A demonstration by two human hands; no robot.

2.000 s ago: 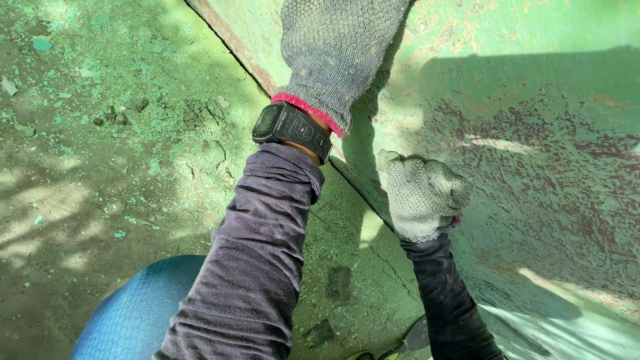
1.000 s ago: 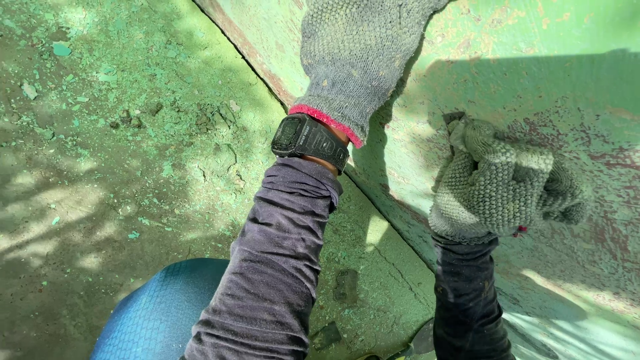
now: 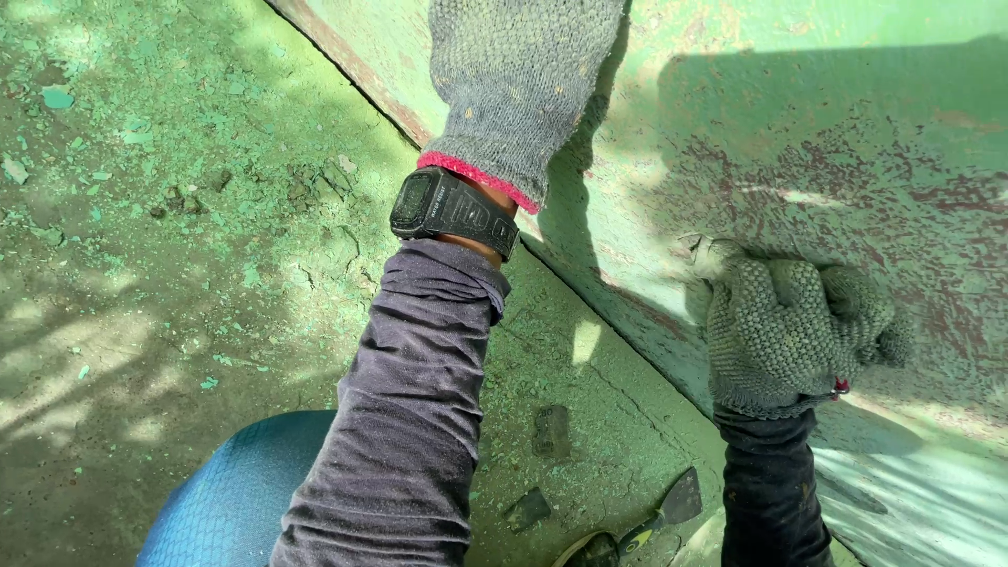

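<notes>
My left hand [image 3: 524, 87], in a grey knitted glove with a red cuff, lies against the worn green painted surface [image 3: 646, 181] at the top; its fingers are cut off by the frame's edge. A black digital watch [image 3: 453, 209] is strapped around that wrist. At the right, my right hand [image 3: 795, 327] rests on the same surface in a dusty grey knitted glove, fingers curled. Whether something is inside its grip cannot be told. Reddish-brown patches show through the paint around it.
A scraper [image 3: 681, 498] lies on the floor at the bottom, beside a shoe [image 3: 592, 551]. Two dark flat pieces [image 3: 551, 431], [image 3: 528, 509], perhaps sandpaper, lie left of it. Paint flakes [image 3: 57, 97] litter the floor. A dark seam separates floor and painted surface.
My right hand has moved right across the painted surface since two seconds ago. My left hand stays near the top of the view.
</notes>
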